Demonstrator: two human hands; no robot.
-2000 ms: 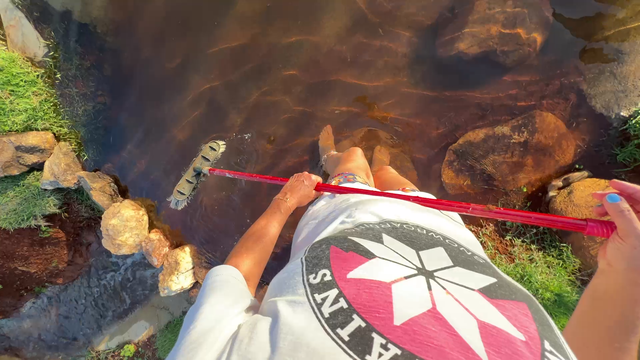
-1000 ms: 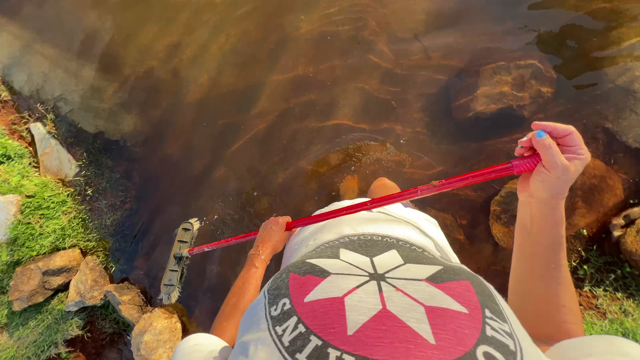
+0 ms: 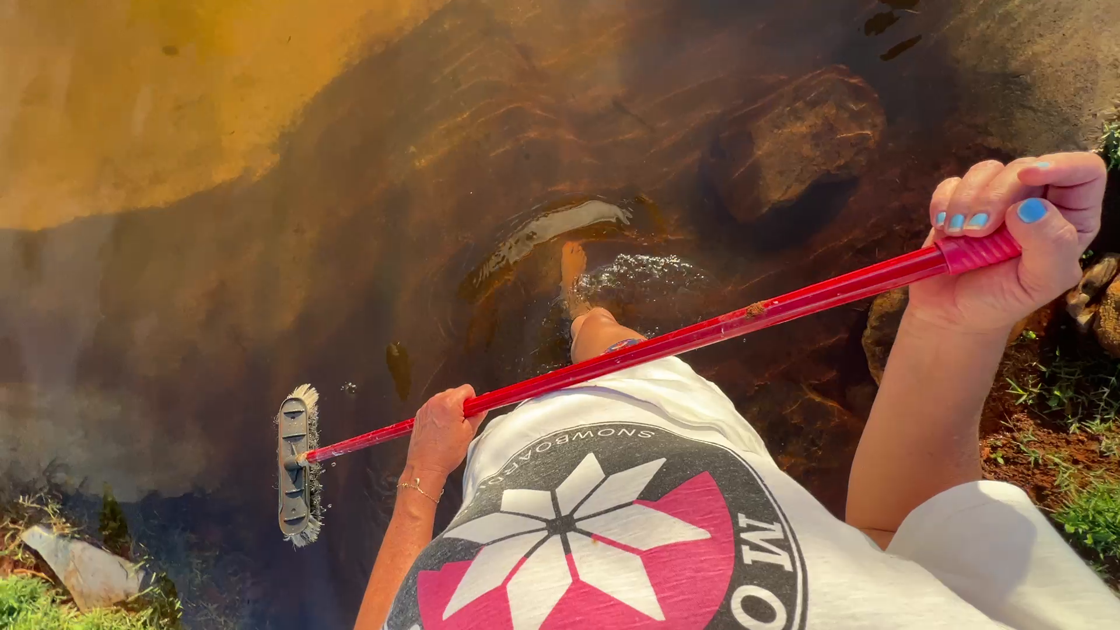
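A long-handled brush with a red metal pole (image 3: 700,335) lies slantwise across my body. My left hand (image 3: 444,429) is wrapped around the lower part of the pole, not far from the head. At the upper right, my right hand (image 3: 1015,232) grips the ribbed end of the handle, its blue-painted nails facing me. The brush head (image 3: 297,465), grey with pale bristles along its edges, is over the dark water at the left; whether it touches the surface I cannot tell. One bare foot (image 3: 573,262) shows in the brown water, with ripples and bubbles beside it.
Brown shallow water (image 3: 394,219) surrounds my legs. A large submerged rock (image 3: 801,140) sits at the upper right. Grass and red soil (image 3: 1050,455) edge the right side, with rocks (image 3: 1109,315) there. A pale stone (image 3: 87,564) and grass lie at the lower left.
My right hand, at the right edge two seconds ago, has come up with the handle end. The view has shifted, and the left bank's row of rocks has left it. Bubbles now show beside the foot.
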